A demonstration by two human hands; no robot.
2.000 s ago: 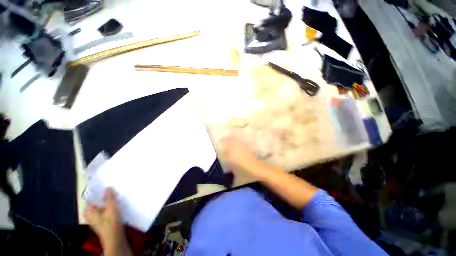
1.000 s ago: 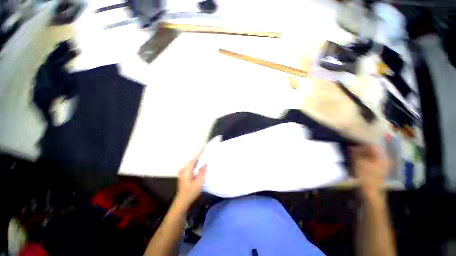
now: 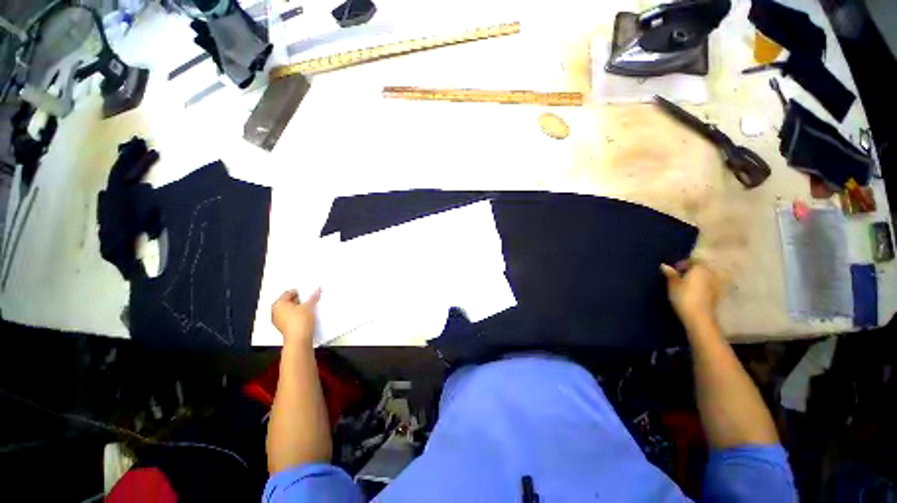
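A dark cloth panel (image 3: 600,265) lies flat on the pale table in front of me, with a curved top edge. A white paper pattern (image 3: 423,265) lies over its left part. My left hand (image 3: 297,316) grips the left edge of the paper pattern between thumb and fingers. My right hand (image 3: 694,292) pinches the right edge of the dark cloth panel. A second dark cloth piece (image 3: 202,265) with white chalk lines lies on the left, beside the paper.
Dark shears (image 3: 716,142), a small oval tan piece (image 3: 554,125), a wooden ruler (image 3: 482,95) and a longer yardstick (image 3: 393,49) lie beyond the panel. A steam iron (image 3: 664,39) stands at back right. A dark block (image 3: 276,111) lies back left, a gridded sheet (image 3: 816,263) at right.
The dark panel and paper, earlier bunched in front of me, now lie spread flat. My left hand has moved left. My right hand now holds the panel's right edge.
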